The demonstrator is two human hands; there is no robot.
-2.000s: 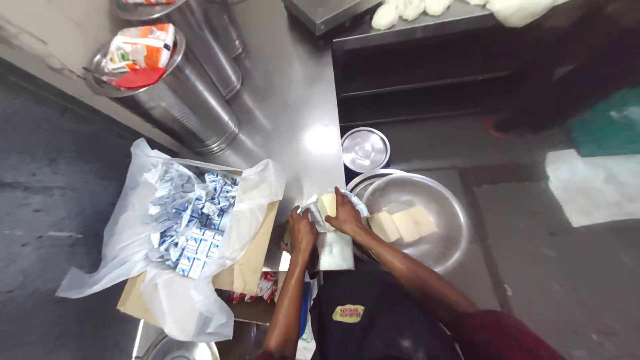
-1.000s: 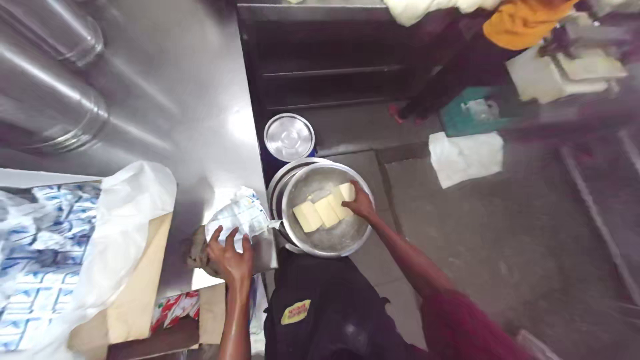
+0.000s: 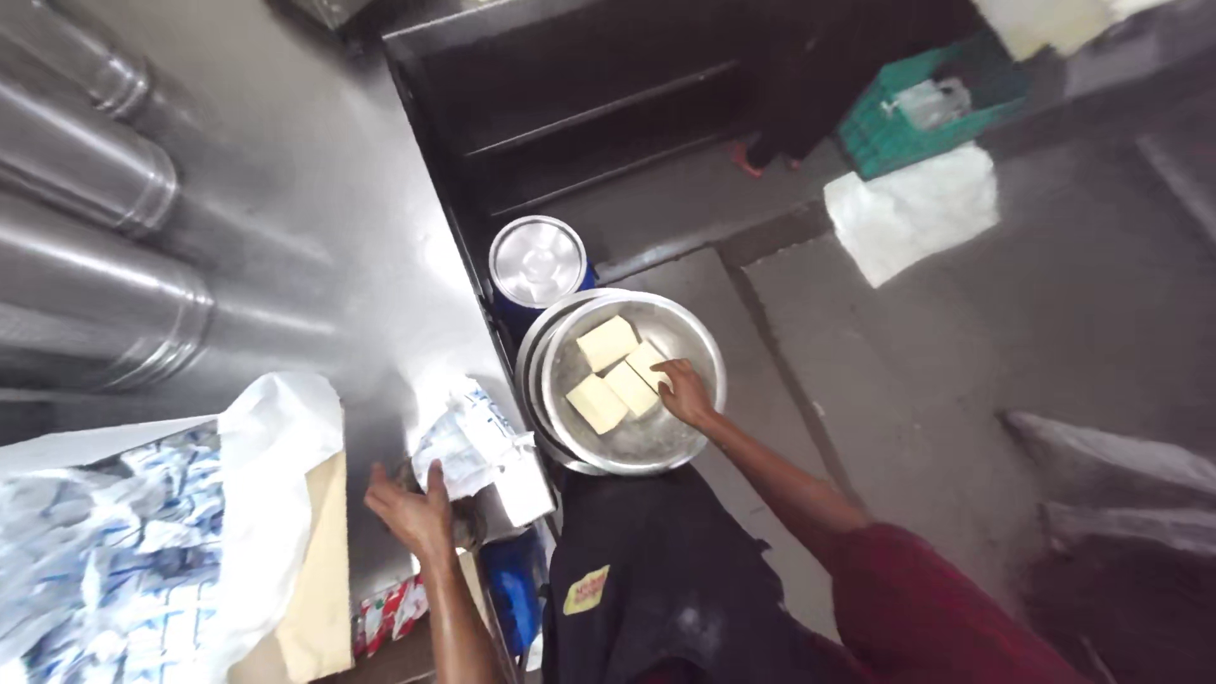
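Several pale yellow butter-like blocks (image 3: 596, 404) lie in a round steel bowl (image 3: 711, 380). My right hand (image 3: 686, 391) reaches over the bowl's right side, its fingers touching the rightmost block; whether it grips that block is unclear. On the steel counter, my left hand (image 3: 415, 503) is spread and holds nothing, just left of an opened, crumpled white and blue wrapper (image 3: 459, 446). Left of that hand stands a cardboard box (image 3: 323, 570) lined with white plastic (image 3: 275, 456) and filled with white and blue wrapped packs (image 3: 171, 532).
Steel cylindrical containers (image 3: 95, 285) rest on the counter (image 3: 370, 313). A lidded blue container (image 3: 539, 262) stands behind the bowl. Across the floor are a green crate (image 3: 883, 123), a white sheet (image 3: 917, 209) and a person's feet (image 3: 748, 161). Red and white packets (image 3: 391, 613) lie below the counter.
Two seconds ago both hands held a block in its wrapper over the counter edge. The right hand then moved to the bowl, where one more block now lies; the wrapper stays on the counter.
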